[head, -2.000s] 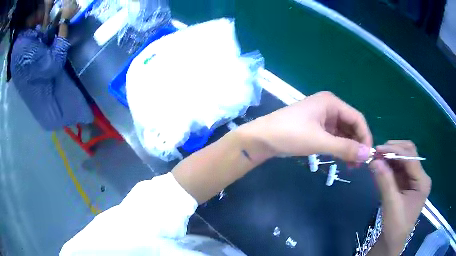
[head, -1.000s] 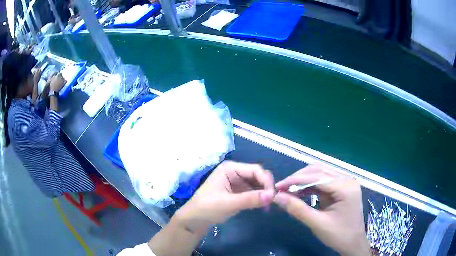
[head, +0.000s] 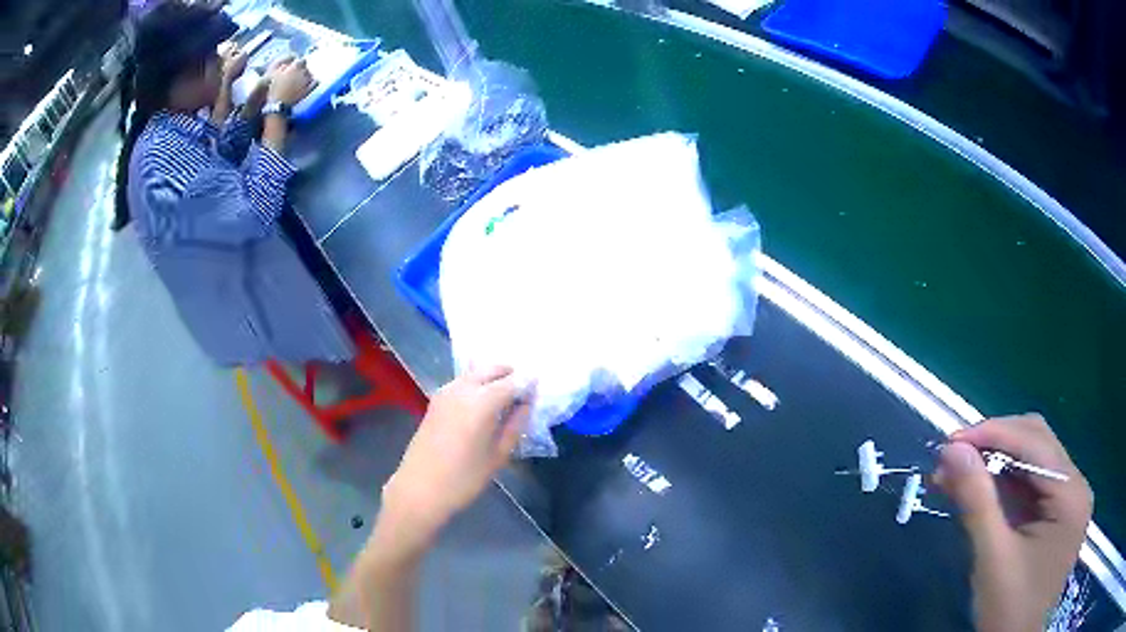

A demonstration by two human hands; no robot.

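My right hand [head: 1019, 519] holds a thin white wired lead [head: 1027, 467] between thumb and fingers, above the dark bench. My left hand [head: 454, 447] is at the near lower edge of the large white plastic bag [head: 580, 272]; its fingertips meet the bag's edge, and whether they grip anything cannot be told. The bag sits in a blue bin [head: 426, 274]. Two T-shaped white pieces, a nearer one [head: 911, 499] and a farther one [head: 869, 465], lie on the bench left of my right hand.
Silvery-white strips [head: 709, 401] and tiny shiny parts [head: 651, 538] lie on the dark bench [head: 753, 519]. A green conveyor [head: 864, 235] with a pale rail runs beyond. A person in a striped garment [head: 204, 185] sits at the left. Part of the lead pile [head: 1072, 602] shows lower right.
My hands, together before, are now apart: the left has moved to the bag's edge, the right has moved right, still with the lead. The camera view has shifted, too.
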